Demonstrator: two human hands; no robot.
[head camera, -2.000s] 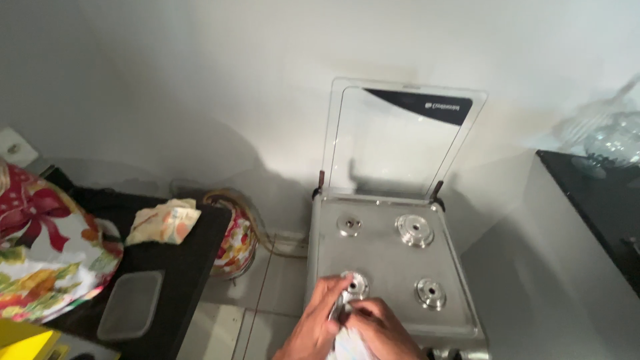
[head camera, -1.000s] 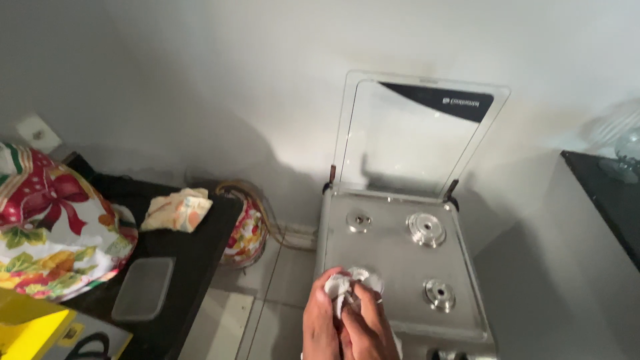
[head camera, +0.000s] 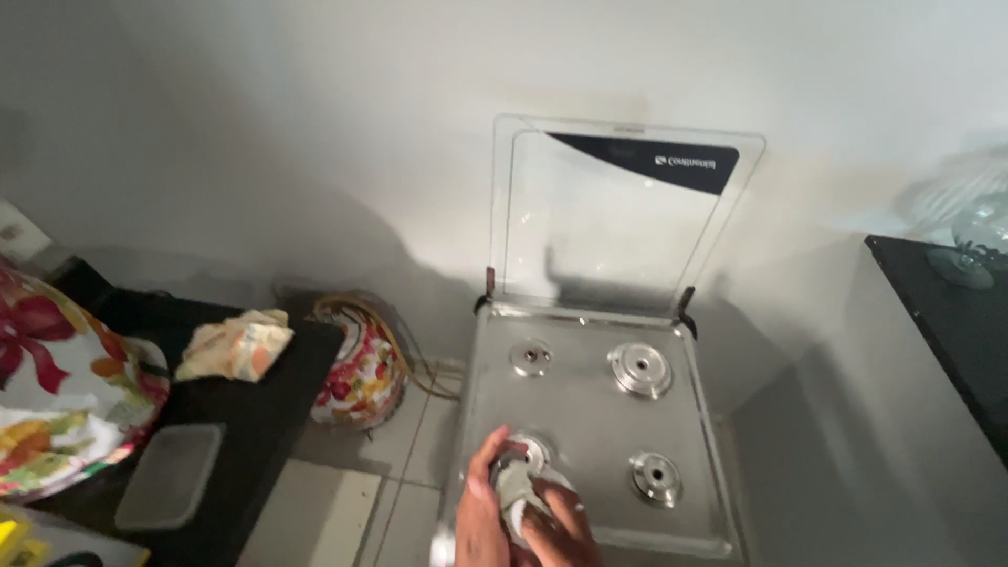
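Low over the front left of a stainless steel gas cooktop (head camera: 587, 429), my left hand (head camera: 482, 504) and my right hand (head camera: 561, 524) are together around a crumpled whitish cloth (head camera: 518, 492). A round metal burner base (head camera: 534, 450) shows just behind my fingers. Another burner base (head camera: 642, 368) is at the back right, and one more (head camera: 657, 477) at the front right. The small back left burner fitting (head camera: 531, 357) is uncovered. The glass stove lid (head camera: 614, 220) stands raised against the wall.
On the dark counter (head camera: 276, 425) at left lie a crumpled paper packet (head camera: 236, 345), a translucent plastic lid (head camera: 170, 476) and a floral cloth cover (head camera: 71, 386). A floral-covered gas cylinder (head camera: 362, 378) with a hose stands on the tiled floor. A glass dish (head camera: 965, 264) rests on the right counter.
My hands stay together at the front left of the cooktop with the cloth. Their fingers have shifted around it, and part of the front left burner base shows again behind them.
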